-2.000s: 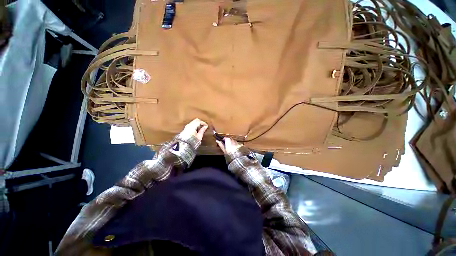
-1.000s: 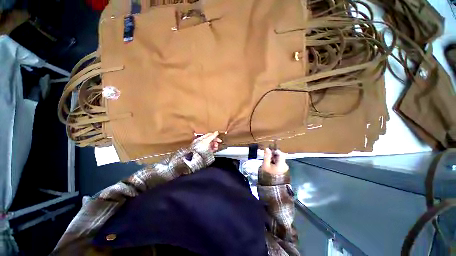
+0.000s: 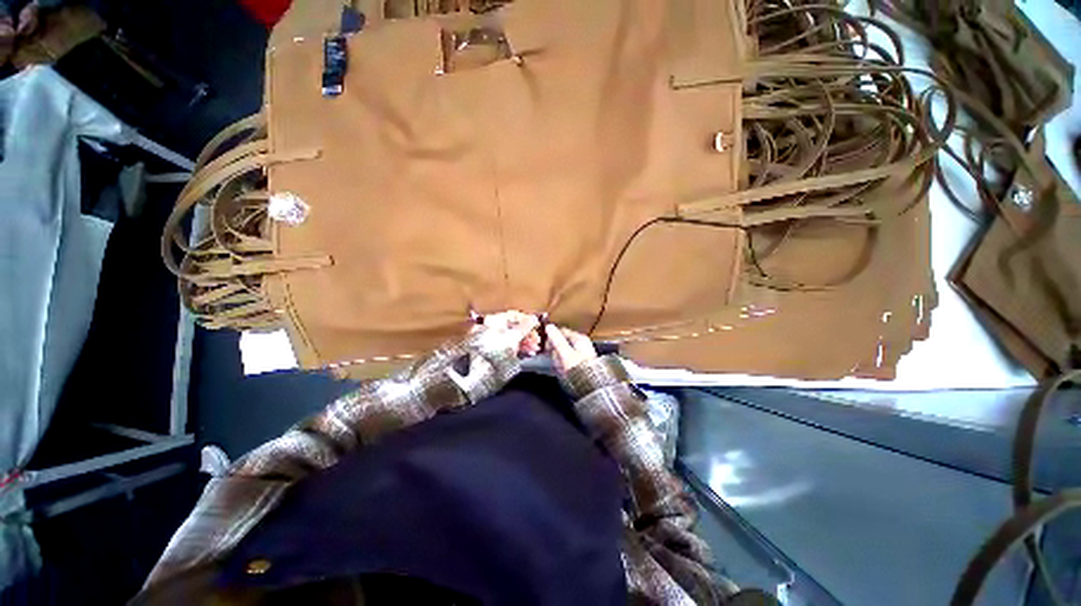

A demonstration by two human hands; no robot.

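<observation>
A tan tote bag body lies on top of a stack, its near edge at my hands. My left hand is at the middle of that edge and pinches the bag edge. My right hand is just right of it, fingers closed on a small dark tool, mostly hidden in the fingers. A thin dark cord curves from near my right hand across the bag to the right handles. The closure tab is hidden or too small to tell.
Tan handles loop out at the left and more handles bunch at the right. Stacked bag layers show at the lower right. Grey metal drawers stand below the table edge. A white-covered rack stands at the left.
My right hand moved from left of centre off the edge, then came back beside my left hand. The view shifted, so the bag sits further left than two seconds ago.
</observation>
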